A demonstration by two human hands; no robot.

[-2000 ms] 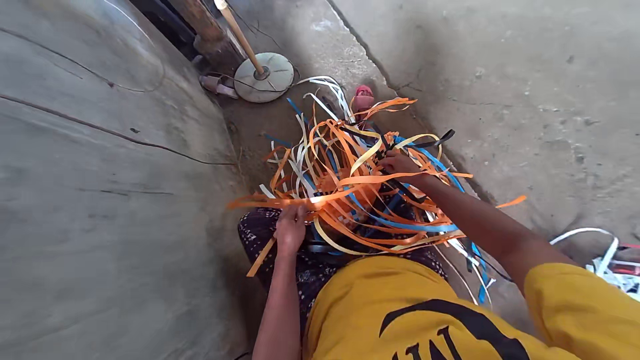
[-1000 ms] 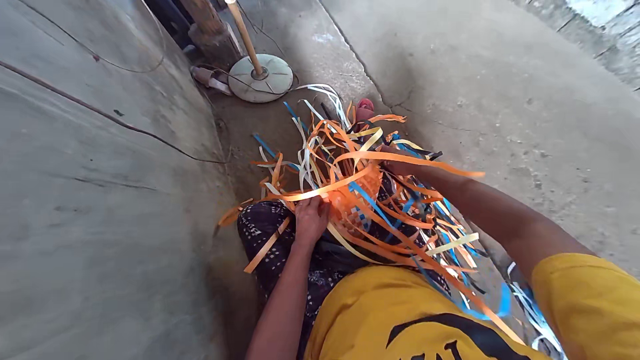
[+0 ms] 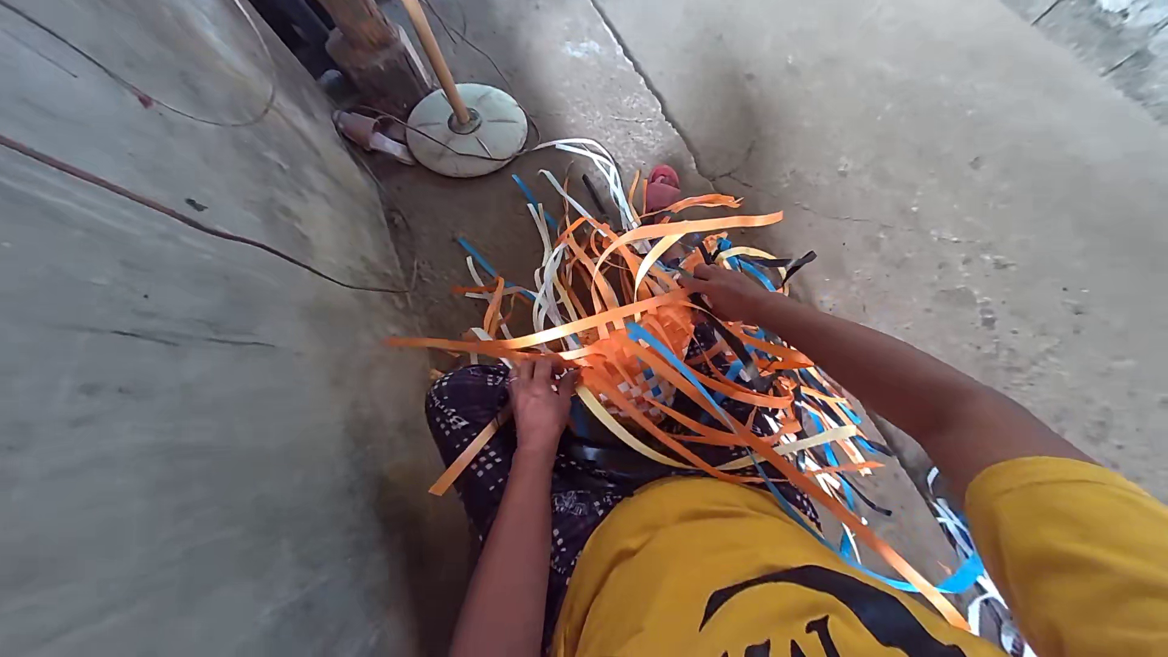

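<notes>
A partly woven piece of plastic strapping (image 3: 650, 381) lies over my lap, its checked weave orange, white and blue. Loose orange, white, blue, yellow and black strips fan out from it on all sides. My left hand (image 3: 540, 394) is at the weave's left edge, fingers bent and closed on an orange strip (image 3: 447, 345) that sticks out to the left. My right hand (image 3: 725, 290) is at the far right side of the weave, among the strips; its fingertips are partly hidden, so what it grips cannot be told.
A grey wall (image 3: 210, 392) rises close on the left. Beyond the strips stand a round white base with a pole (image 3: 467, 132) and a wooden post (image 3: 379, 59), with a sandal (image 3: 372, 135) beside them. More strips (image 3: 954, 529) lie on the concrete floor at the right.
Long orange strips that lay across the weave are now spread differently, one reaching left past my left hand. My right hand, largely covered by strips a second ago, now shows more clearly.
</notes>
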